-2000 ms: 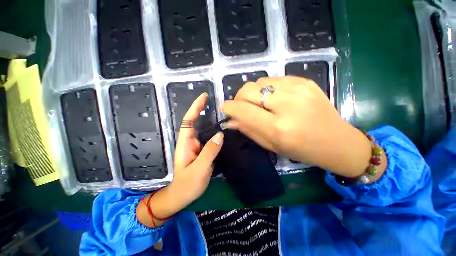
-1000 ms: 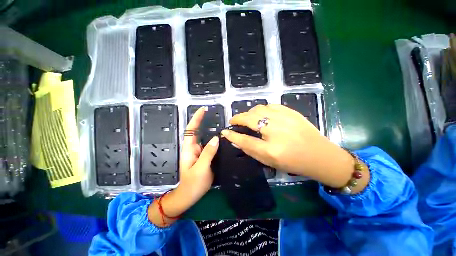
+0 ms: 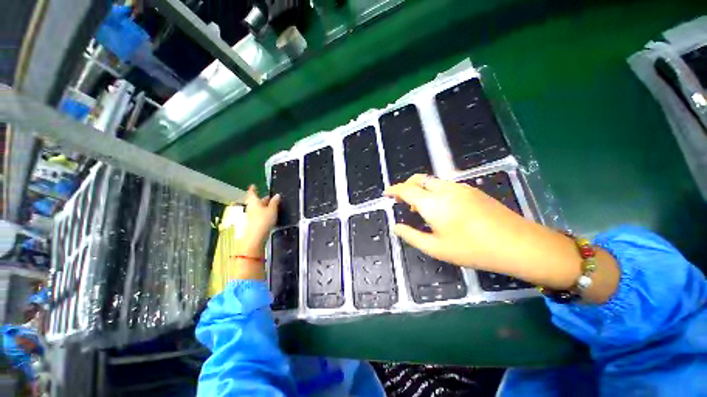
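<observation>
The clear blister tray (image 3: 436, 139) lies on the green surface with black phone housings in two rows. A housing (image 3: 286, 186) lies in the upper left pocket. My left hand (image 3: 257, 225) is at the tray's left edge beside this housing, thumb and a finger apart at its side; whether they touch it is unclear. My right hand (image 3: 446, 217) is over the middle of the tray, thumb and fingers apart, with nothing visible in it. It partly covers a lower-row housing (image 3: 428, 271). No adhesive strip can be made out at my fingertips.
Yellow liner paper (image 3: 225, 246) is at the tray's left, partly behind my left hand. Stacked filled trays (image 3: 147, 248) stand at the far left behind a pale rail (image 3: 128, 155). Another tray (image 3: 668, 97) is at the right edge. Equipment stands beyond the green surface at upper left.
The housing that was between my hands is gone from there, and the formerly empty upper left pocket holds one. My hands have moved apart, the left to the tray's left edge. The view has shifted left.
</observation>
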